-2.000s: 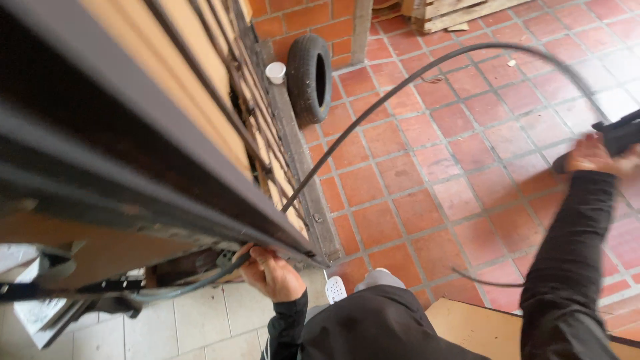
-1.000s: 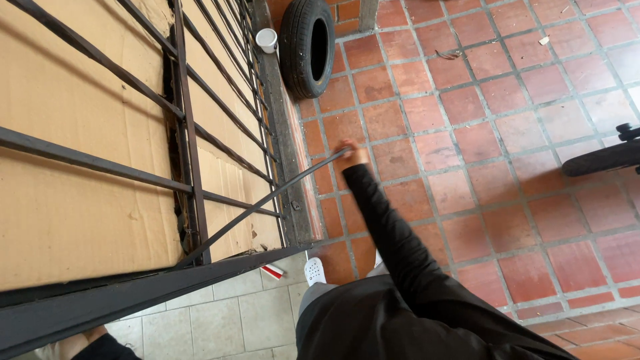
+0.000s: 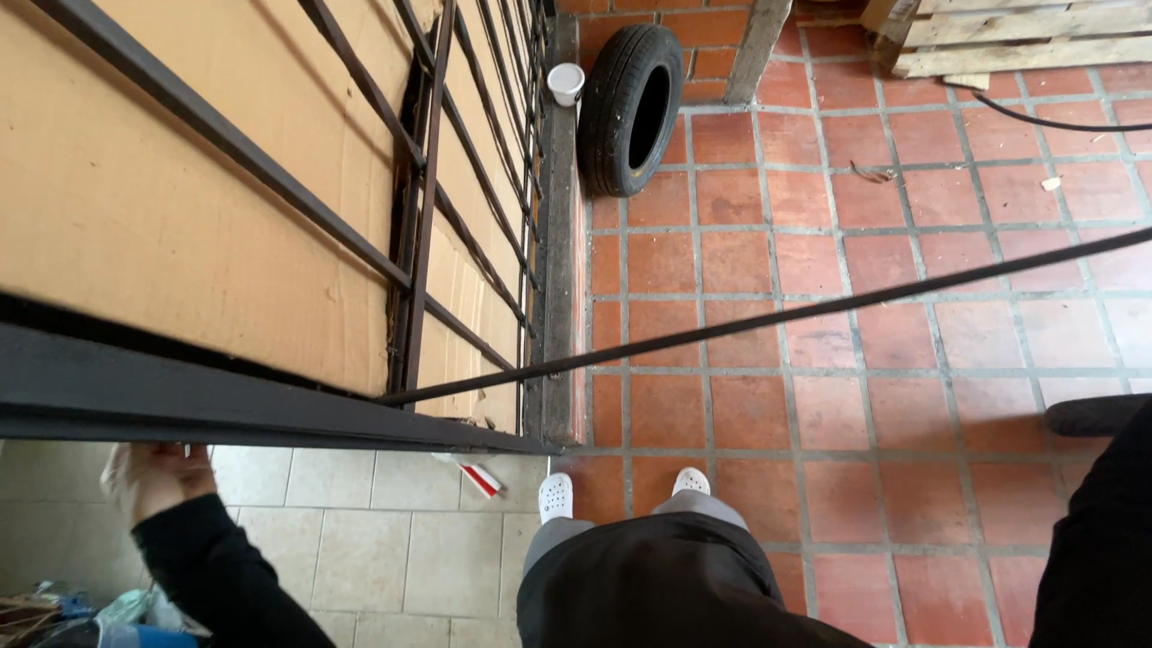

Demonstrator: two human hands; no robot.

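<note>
A long dark cable (image 3: 774, 319) runs taut from the metal gate frame (image 3: 270, 405) at the left, across the tiled floor, and out at the right edge. My left hand (image 3: 162, 477) is behind the lower edge of the frame, with its fingers partly hidden, so what it holds cannot be told. My right hand is out of view; only its black sleeve (image 3: 1093, 549) shows at the lower right. Near that sleeve lies the rounded end of a dark object (image 3: 1089, 416). Cardboard sheets (image 3: 225, 225) sit behind the gate's metal bars.
A tire (image 3: 621, 112) leans by the brick wall, beside a white lidded tub (image 3: 565, 81) on the ledge. A wooden pallet (image 3: 1026, 40) is at the upper right. A red and white object (image 3: 481, 480) lies on the pale tiles, and mixed items (image 3: 135, 621) are at the lower left.
My right hand, on the cable near the gate one second ago, has left the view to the right. The cable now stretches across the floor to the right edge.
</note>
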